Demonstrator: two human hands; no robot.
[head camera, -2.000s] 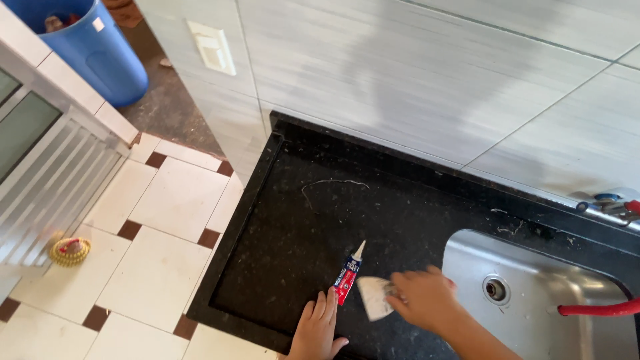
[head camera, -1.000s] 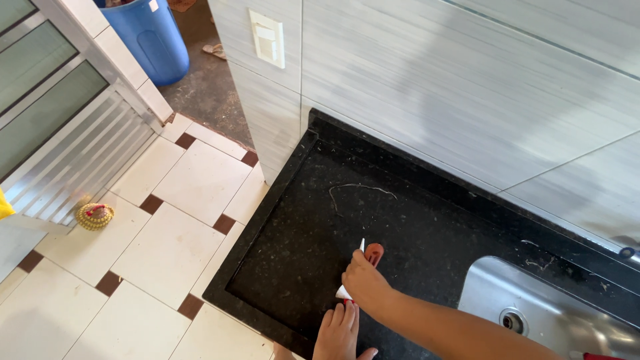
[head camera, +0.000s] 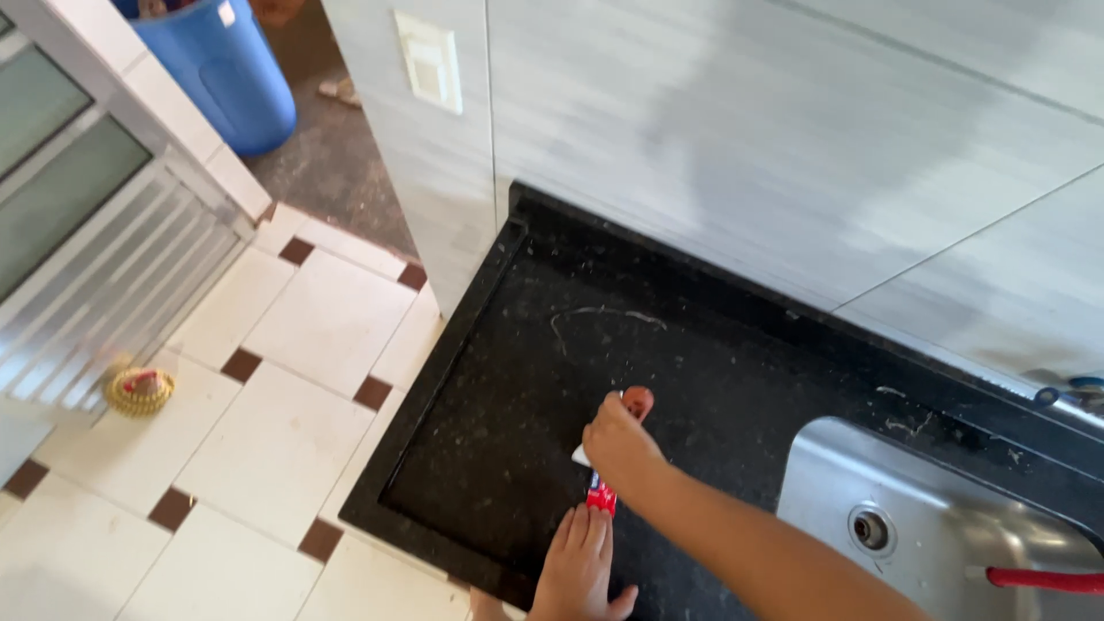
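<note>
A red, white and blue squeeze tube (head camera: 601, 498) lies on the black stone countertop (head camera: 517, 414), its upper part hidden by my right hand. My left hand (head camera: 576, 561) lies palm down, fingers together, with its fingertips on the tube's lower end. My right hand (head camera: 619, 435) is closed around a scraper with a reddish-brown handle (head camera: 638, 402); the handle's end sticks out above my fist. Part of the scraper's pale blade (head camera: 580, 454) shows beside my fist, across the tube. A thin whitish strand (head camera: 604, 309) lies curved on the counter farther up.
To the right is a stainless steel sink (head camera: 828, 457) with a red hose (head camera: 1044, 580) in it. A tiled wall with a switch plate (head camera: 429, 65) rises behind the counter. A blue barrel (head camera: 224, 78), a louvred metal door (head camera: 129, 285) and a yellow woven item (head camera: 140, 392) are at left.
My right hand with the scraper has moved left onto the tube, from beside it two seconds ago. The tube's nozzle and upper body, in sight then, are now mostly covered. My left hand stays at the tube's lower end.
</note>
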